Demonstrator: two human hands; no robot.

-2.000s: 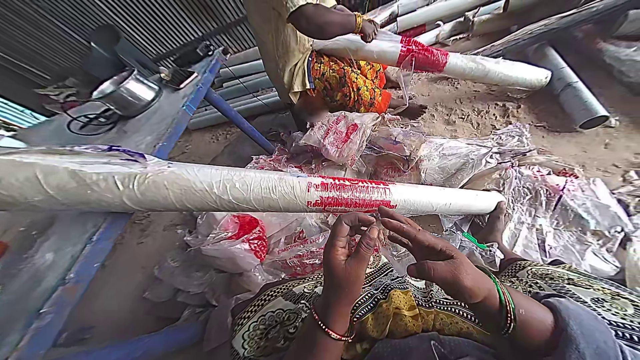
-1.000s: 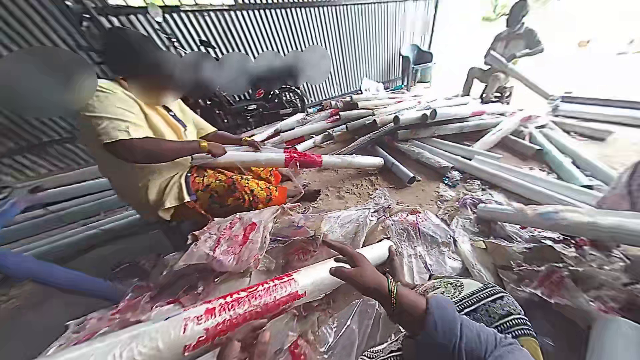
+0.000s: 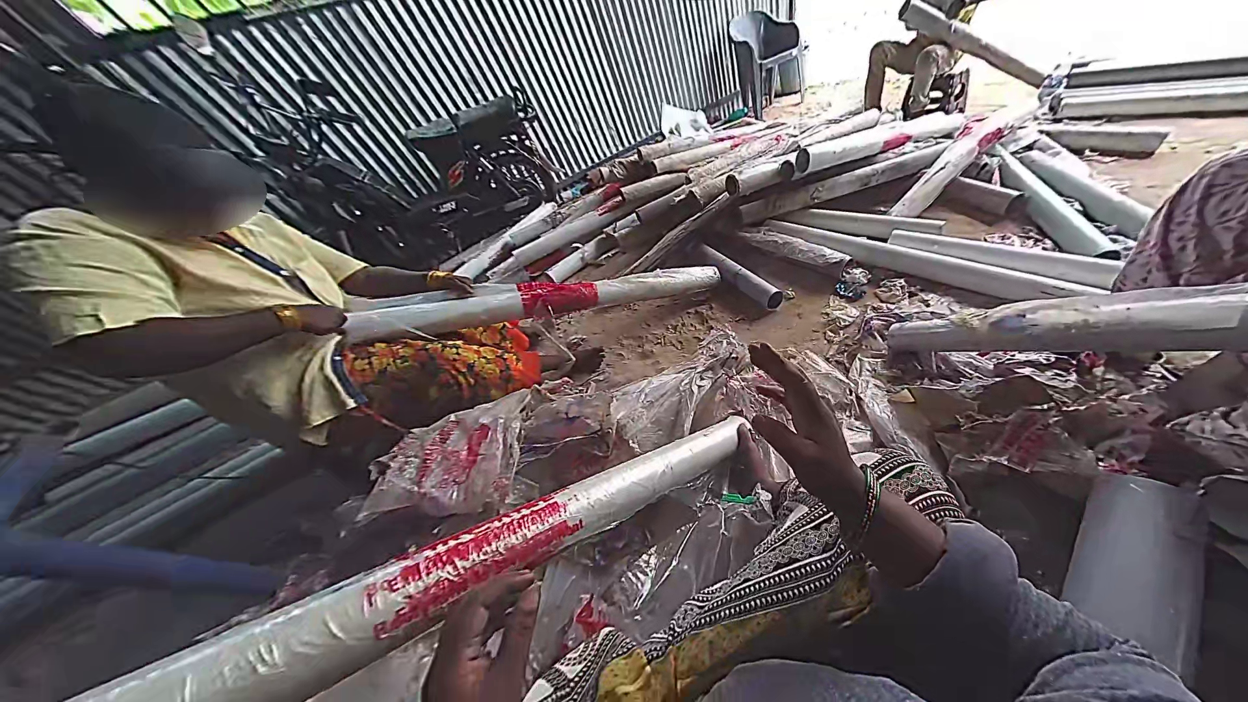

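A long pipe wrapped in white plastic film with red print [image 3: 468, 556] lies slantwise before me, from the lower left to the middle. My left hand [image 3: 487, 629] is at the bottom, close beside the pipe's lower side, thumb and finger apart; whether it touches the film I cannot tell. My right hand [image 3: 804, 429] is raised by the pipe's far end, its fingers spread and holding nothing. Beneath the pipe lies crumpled clear plastic film [image 3: 673, 526], and a patterned cloth [image 3: 751, 595] covers my lap.
At the left a person in a yellow top [image 3: 185, 312] holds another wrapped pipe [image 3: 585, 294]. Many pipes [image 3: 848, 175] are piled behind. A pipe end [image 3: 1063, 327] juts in from the right, above torn plastic scraps [image 3: 1033, 429]. Another person [image 3: 916, 63] sits at the back near a plastic chair [image 3: 765, 54].
The view has swung widely from two seconds ago, when both hands were together under the pipe's red print. Now they are apart, the right one near the pipe's end.
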